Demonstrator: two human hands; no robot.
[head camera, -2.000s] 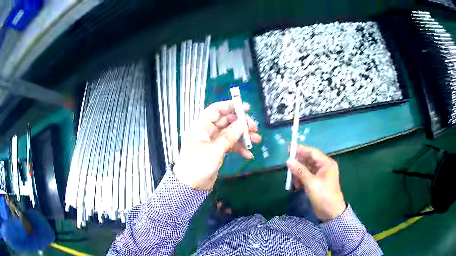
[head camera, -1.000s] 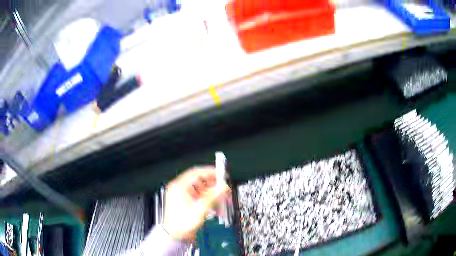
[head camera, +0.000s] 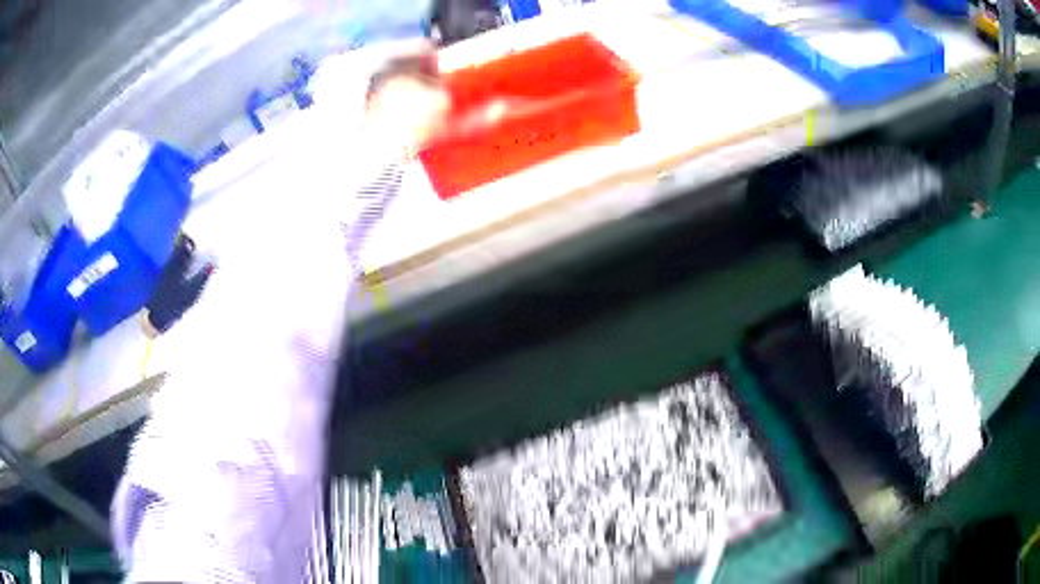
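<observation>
My left arm reaches up across the white shelf. My left hand (head camera: 407, 105) is blurred at the left end of the red bin (head camera: 530, 114); its fingers are washed out, and I cannot see whether it holds a tube. My right hand is out of the picture below. The upper end of a thin rod (head camera: 712, 557) shows at the bottom edge, over the near rim of the parts tray. The black parts tray, full of small short pieces (head camera: 616, 485), lies on the green bench.
Blue bins (head camera: 131, 257) and a dark tool (head camera: 179, 285) are on the shelf at left. A blue tray (head camera: 872, 69) is at its right. Long tubes (head camera: 356, 530) and short tubes (head camera: 416, 519) lie at lower left. A black tray with rowed tubes (head camera: 912, 382) is at right. A metal post stands at far right.
My view has tilted up to the shelf. My left hand has moved up and forward from over the bench to the red bin. My right hand has left the picture.
</observation>
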